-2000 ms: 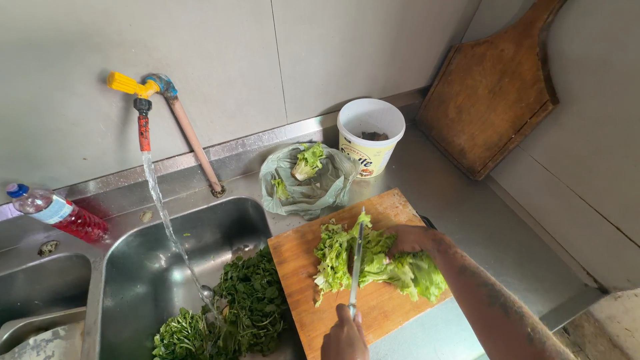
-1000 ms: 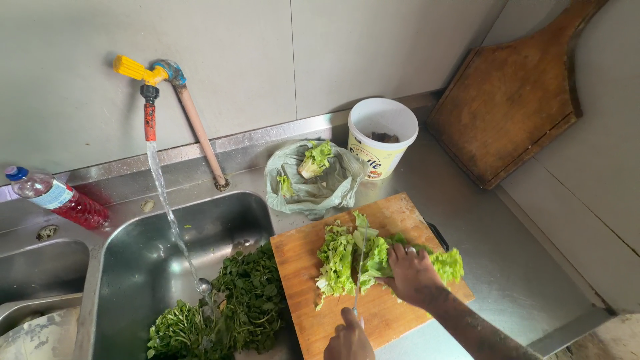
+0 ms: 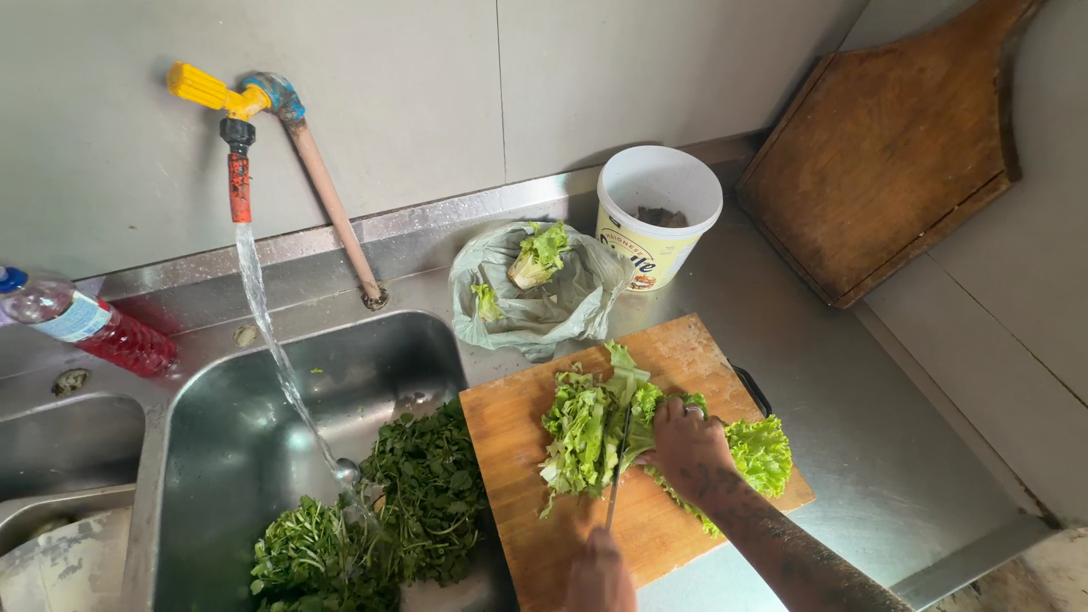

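Observation:
My left hand (image 3: 600, 571), blurred at the bottom, is closed around the handle of a knife (image 3: 622, 459). Its blade stands among the leaves between a pile of shredded lettuce (image 3: 582, 429) and uncut lettuce (image 3: 759, 455). On that uncut part presses my right hand (image 3: 690, 442), fingers bent over the leaves, a ring on one finger. Under everything lies a wooden cutting board (image 3: 518, 476) with a black handle, its left edge over the sink. Just behind the board, a thin plastic bag (image 3: 557, 327) holds a lettuce stump (image 3: 538, 257) and a leaf scrap.
Water runs from a yellow-handled tap (image 3: 242, 102) onto leafy greens (image 3: 425, 484) in the steel sink (image 3: 212, 501). A bottle of red liquid (image 3: 127, 336) lies left. Behind stand a white plastic tub (image 3: 659, 183) with dark scraps and a large wooden board (image 3: 884, 153) against the wall.
My right hand lay flatter with fingers spread on the lettuce one second ago; now its fingers are bent. The knife has stayed in my left hand among the leaves.

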